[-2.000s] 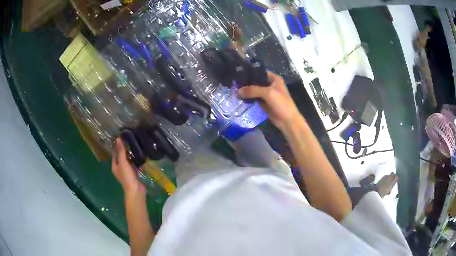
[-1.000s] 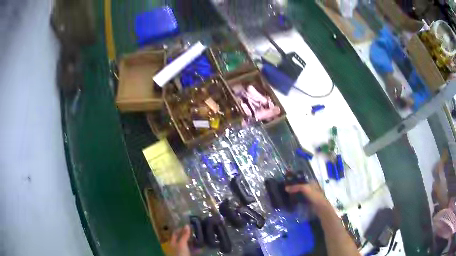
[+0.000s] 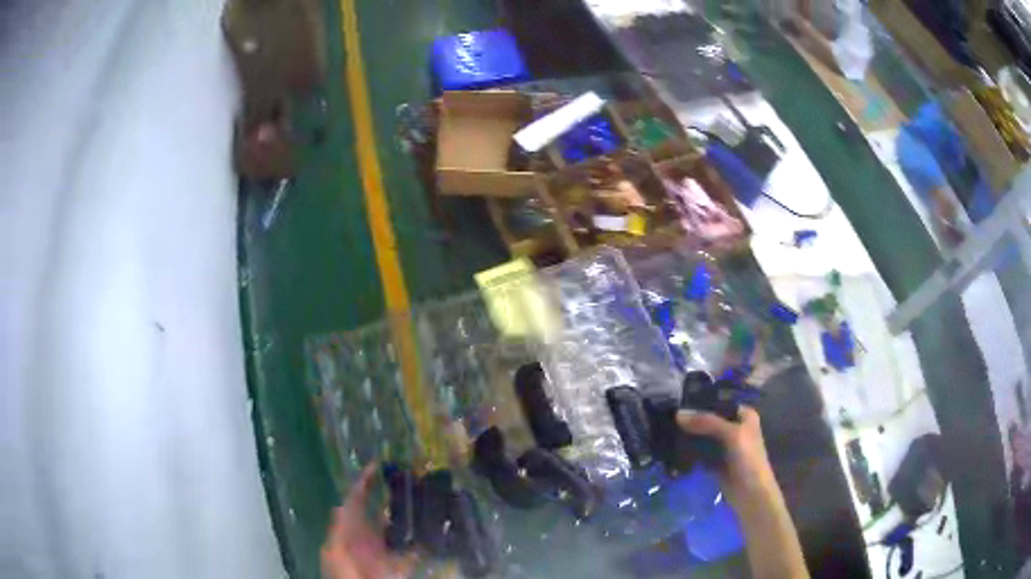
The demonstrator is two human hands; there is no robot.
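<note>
A large clear blister tray (image 3: pixel 452 373) lies slanted in front of me, blurred, with its left part over the green floor. Several black handheld devices sit on it: one stands near the middle (image 3: pixel 543 405), others lie along its near side. My left hand (image 3: pixel 360 537) grips the near left edge beside a group of black devices (image 3: pixel 435 515). My right hand (image 3: pixel 735 441) grips the right edge, thumb over black devices (image 3: pixel 678 428). The fingers under the tray are hidden.
Cardboard parts boxes (image 3: pixel 469 181) with blue and pink parts stand ahead. A yellow paper (image 3: pixel 517 296) shows by the tray. The white bench (image 3: pixel 831 255) runs along the right with blue cells (image 3: pixel 838 345) and a black station (image 3: pixel 918 473). Blue stools (image 3: pixel 477 59) show ahead and below.
The view has swung, so the boxes appear ahead. The tray, held in both hands, has moved left relative to the boxes and bench, out over the floor and yellow line.
</note>
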